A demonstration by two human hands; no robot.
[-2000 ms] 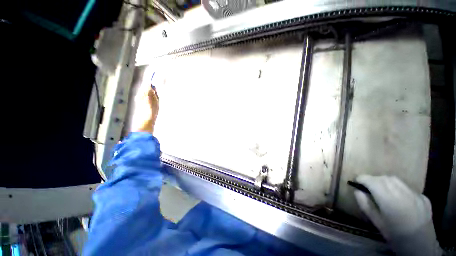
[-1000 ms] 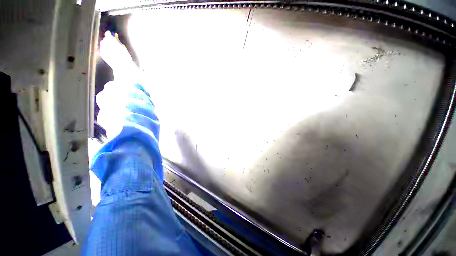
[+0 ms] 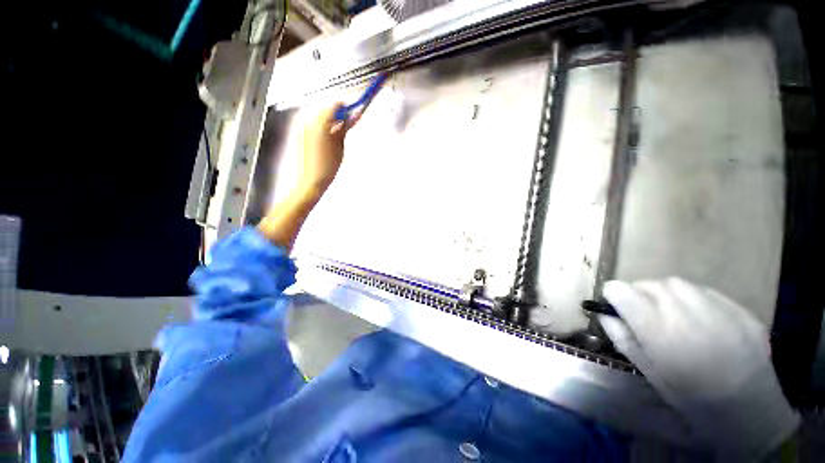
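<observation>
My bare left hand (image 3: 323,149) is shut on the blue handle of a brush (image 3: 366,96), near the far rail of the conveyor bed; the brush's far end is blurred against the rail. The bed (image 3: 407,181) is pale scuffed metal, glaring white at the left. My right hand (image 3: 687,339), in a white knit glove, is over the near rail at the lower right. It holds a thin black stick (image 3: 600,308), whose tip points left; the rest is hidden in the glove.
Two metal cross shafts (image 3: 539,172) span the bed right of centre. Toothed chains run along the near rail (image 3: 407,330) and the far rail. A small metal bracket (image 3: 475,286) stands at the near rail. A pale machine frame (image 3: 237,154) is at the left.
The view has swung back from the close look at the bed, and both shafts and my right hand show again. My left hand is now at the far rail, with the blue handle clearly visible.
</observation>
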